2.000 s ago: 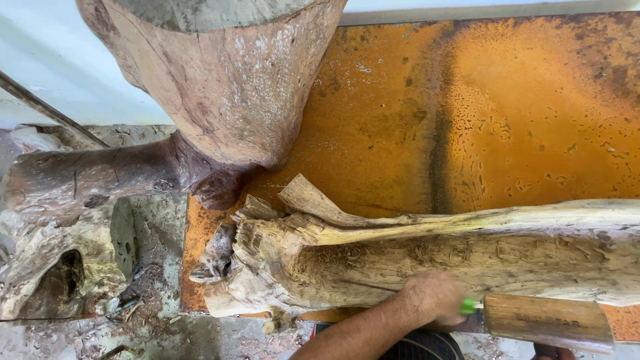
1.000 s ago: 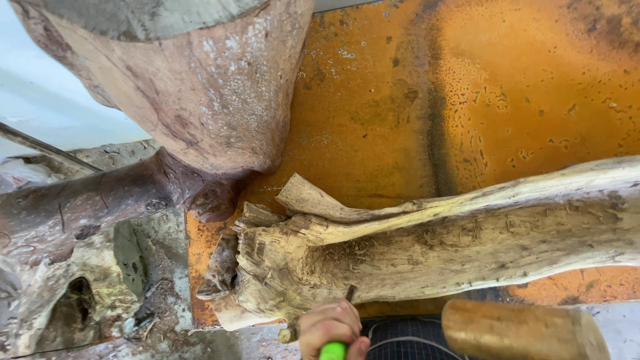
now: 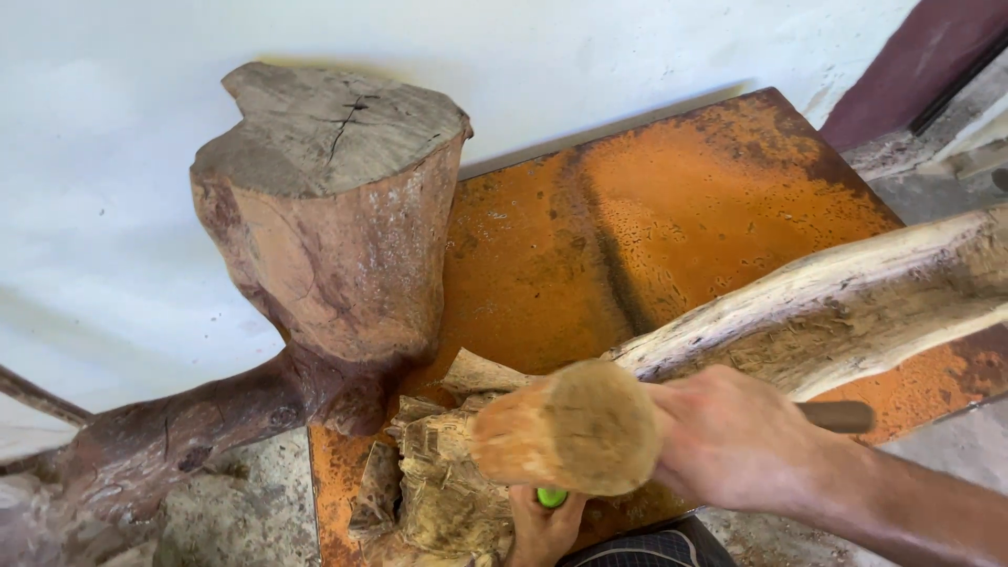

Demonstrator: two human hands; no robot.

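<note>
My right hand [image 3: 732,441] grips the handle of a wooden mallet [image 3: 602,425], whose round head is raised near the camera. Beneath the mallet head my left hand [image 3: 543,524] is closed around a tool with a green handle [image 3: 552,497]; the tool's other end is hidden. A hollowed, pale wooden log [image 3: 835,307] runs from the lower middle to the right edge, its rough, chipped end [image 3: 453,488] beside my left hand. The mallet and my right hand cover part of the log.
The log lies on a rusty orange metal tabletop [image 3: 520,283]. A large upright stump [image 3: 339,236] stands at the back left by a white wall [image 3: 118,197]. A thick branch [image 3: 189,425] reaches left from its base. My dark checked clothing shows at the bottom.
The mallet, which lay to the right beside the log, is now lifted in my right hand above my left hand. The view has shifted widely, showing more wall.
</note>
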